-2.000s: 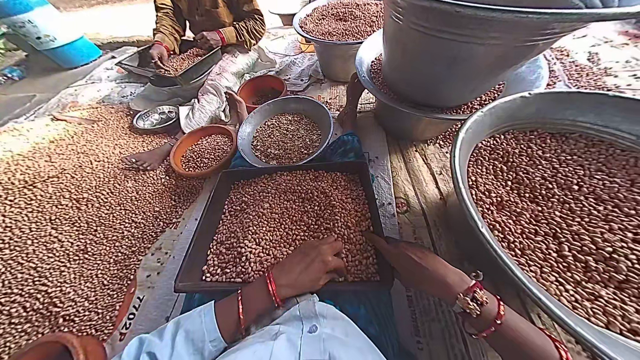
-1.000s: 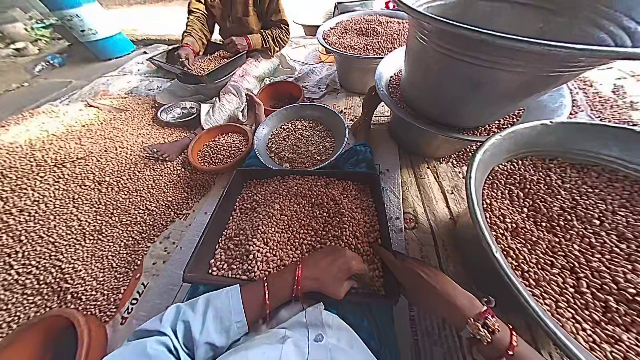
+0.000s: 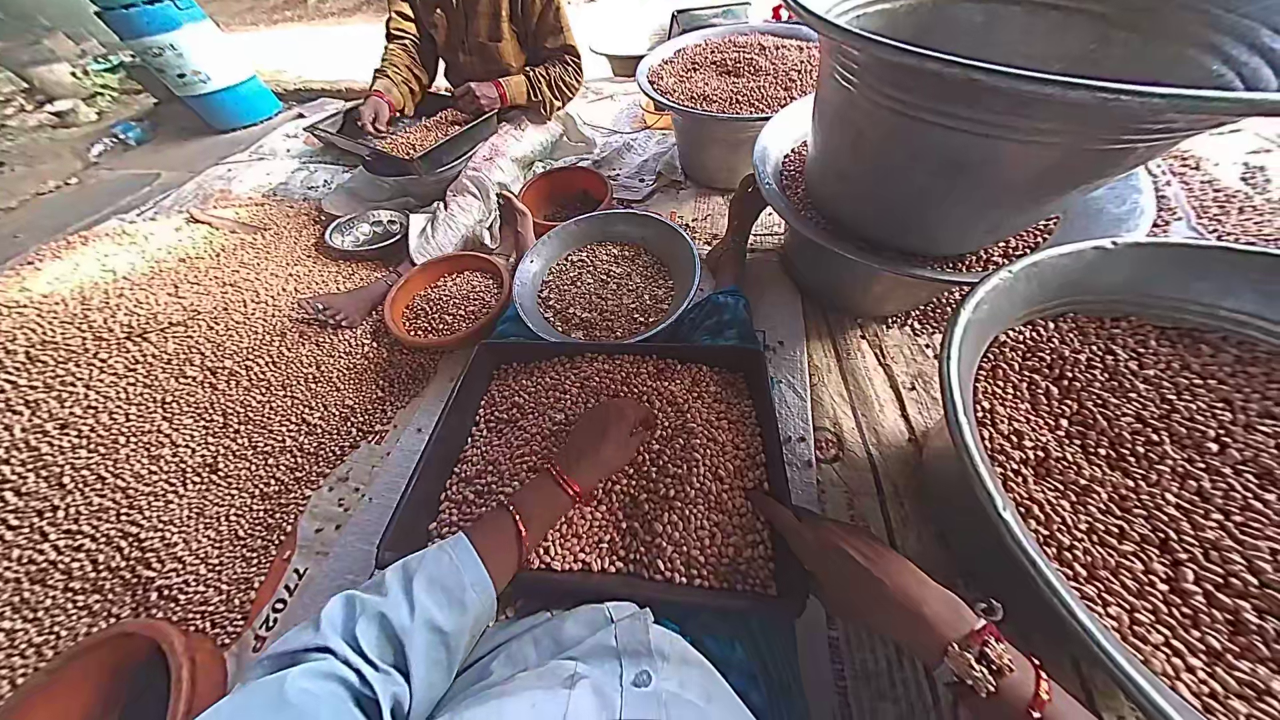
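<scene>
A dark rectangular tray (image 3: 420, 490) full of reddish-brown peanut kernels (image 3: 690, 450) lies in front of me. My left hand (image 3: 608, 438) is over the kernels near the tray's middle, its fingers curled down; whether a kernel is between them cannot be told. At the tray's right wall, my right hand (image 3: 835, 560) grips the edge, thumb inside and the other fingers hidden outside. Touching the far side of the tray is a metal bowl (image 3: 530, 290) of paler kernels, with a clay bowl (image 3: 398, 325) of kernels to its left.
Kernels are heaped (image 3: 180, 420) on sheets at left, with a clay pot (image 3: 200, 665) at the near corner. Large metal basins (image 3: 955, 400) stand at right, one deep tub (image 3: 930, 150) resting on another basin. Across from me sits a person (image 3: 480, 50) with a tray (image 3: 470, 140).
My left hand has moved from the tray's near right part up toward its middle. My right hand stays at the right edge.
</scene>
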